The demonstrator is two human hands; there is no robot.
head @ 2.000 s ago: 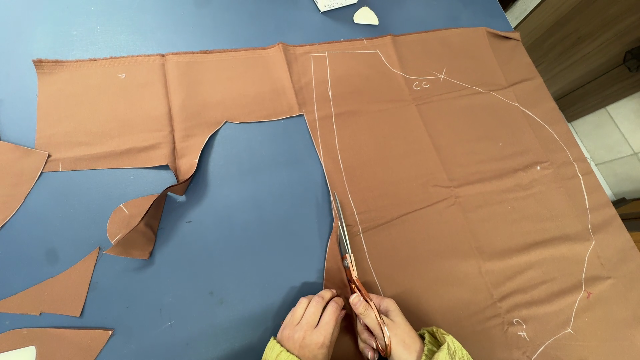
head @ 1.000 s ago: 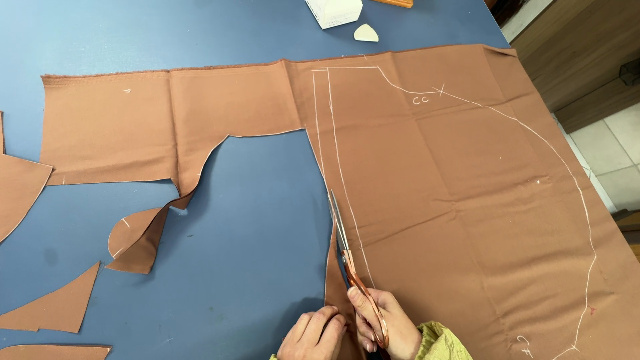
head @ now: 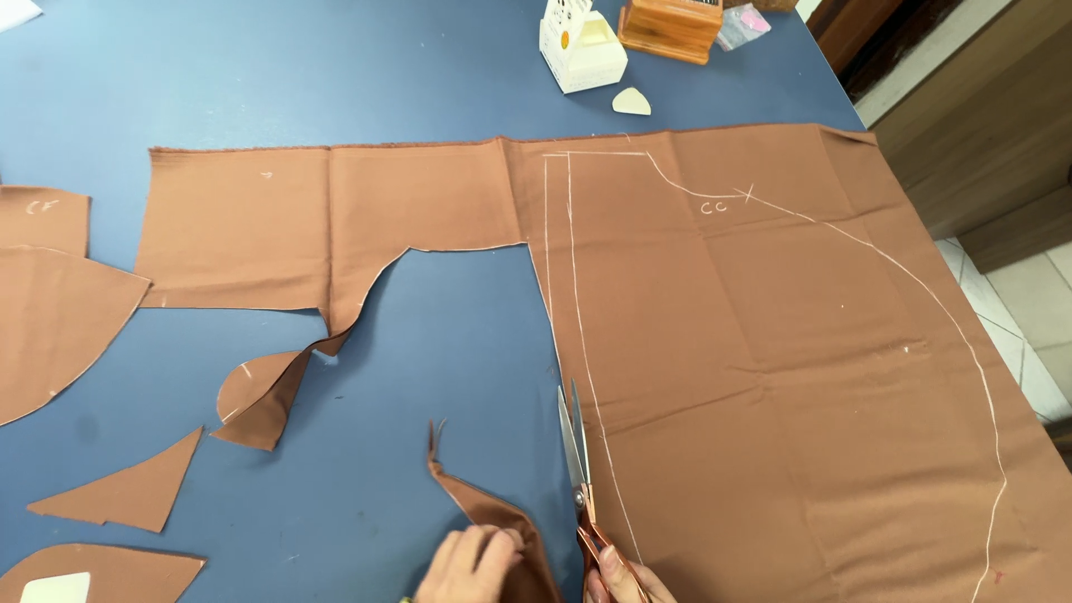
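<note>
A large brown fabric piece (head: 804, 335) with white chalk lines covers the right half of the blue table. My right hand (head: 621, 578), at the bottom edge of the view, grips the copper-coloured handles of fabric scissors (head: 579, 486). Their blades point away from me, slightly parted, at the fabric's left edge. Left of them, my left hand (head: 473, 565) holds a narrow brown fabric strip (head: 490, 505), whose thin frayed end rests over the table. The lower parts of both hands are out of view.
Brown fabric offcuts (head: 126, 486) and a curved cut piece (head: 59, 335) lie at the left. A white carton (head: 584, 59), a piece of tailor's chalk (head: 631, 101) and a wooden box (head: 670, 29) stand or lie beyond the fabric. The blue table's (head: 209, 75) right edge runs diagonally.
The left hand has moved left, drawing the strip away from the large fabric. The strip's end now lies apart from it. The view has shifted, showing more of the table's far side.
</note>
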